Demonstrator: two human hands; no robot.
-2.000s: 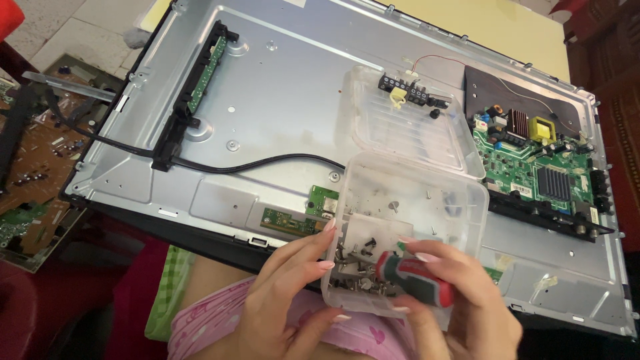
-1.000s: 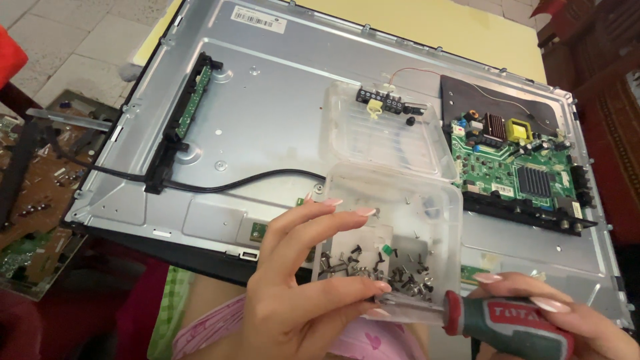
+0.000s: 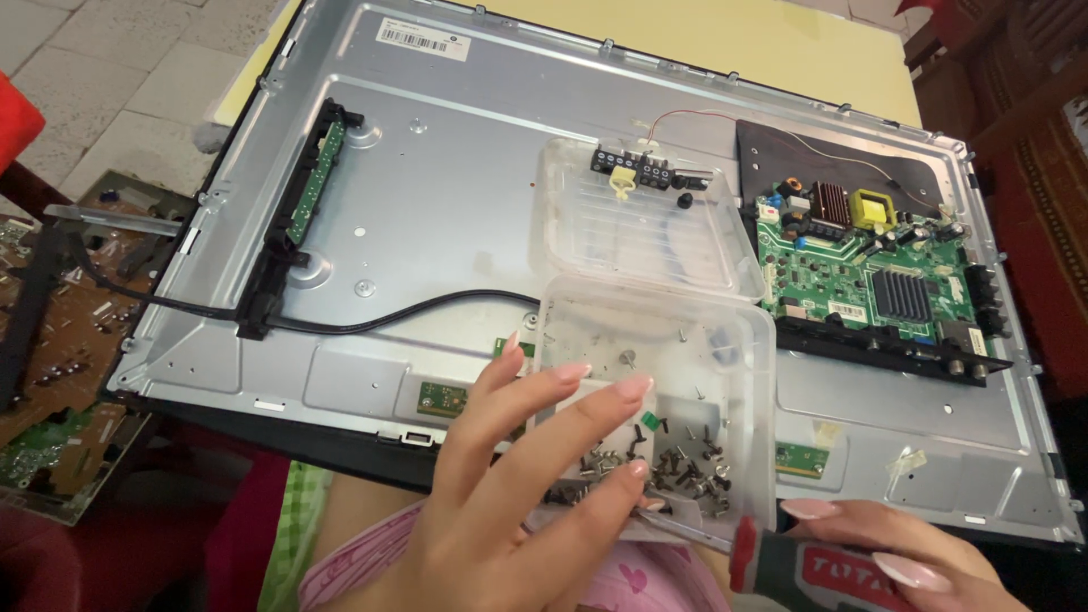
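Observation:
A clear plastic box [image 3: 756, 382] stands with its hinged lid [image 3: 561, 221] laid back on the metal rear panel of a flat-screen television [image 3: 442, 212]. Loose screws [image 3: 688, 467] lie in its near part, beside a small green piece [image 3: 650, 420]. My right hand [image 3: 909, 544] holds a red and grey Total screwdriver [image 3: 807, 565], its shaft [image 3: 693, 531] pointing left across the box's near edge. My left hand [image 3: 535, 476] is over the box's left side, its thumb and a finger close to the screwdriver's tip. Whether they pinch a screw there is hidden.
A green circuit board [image 3: 833, 272] with a heatsink sits on the panel's right. A black cable [image 3: 408, 314] runs to a black bracket [image 3: 280, 229] on the left. A button strip [image 3: 633, 166] rests on the lid. An old brown circuit board [image 3: 68, 340] lies at far left.
The screwdriver's handle was over the box two seconds ago; it is now to the box's right, with its shaft showing. My left hand has moved from the box's left edge to over the screws.

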